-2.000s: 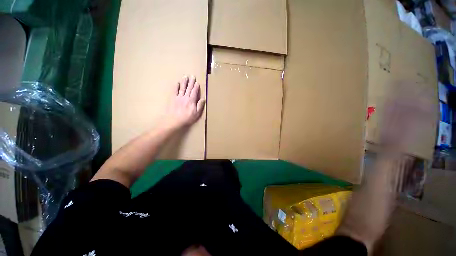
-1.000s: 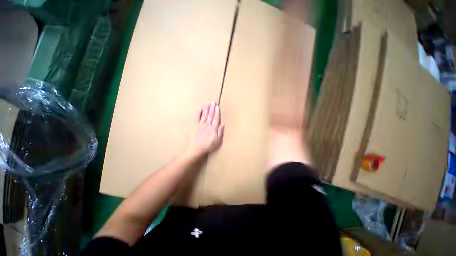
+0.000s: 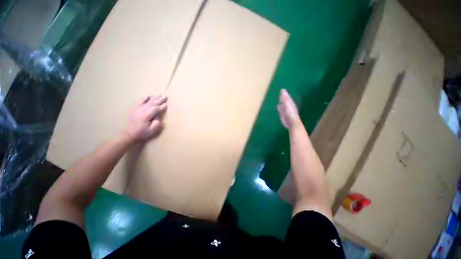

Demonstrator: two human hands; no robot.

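Observation:
The large brown shipping carton [image 3: 207, 96] stands in front of me with its two wide flaps down, meeting at a centre seam. No tape shows on its top. My left hand [image 3: 146, 119] lies on the flaps at the seam, fingers slightly curled, holding nothing. My right hand [image 3: 288, 109] is empty, off the carton's right side over the green floor, seen edge-on and slightly blurred. The red tape gun [image 3: 357, 203] with a yellow-orange roll lies on the flattened cartons at the right.
Flattened cartons [image 3: 404, 157] are stacked at the right, with dark marks on the top sheet. Glossy green floor [image 3: 323, 45] shows between them and the carton. Crumpled clear plastic wrap [image 3: 45, 66] lies at the left edge.
The open right flap has come down, closing the carton top. My right hand has left the carton and moved right. My left hand has stayed near the seam. The view has turned and shifted right.

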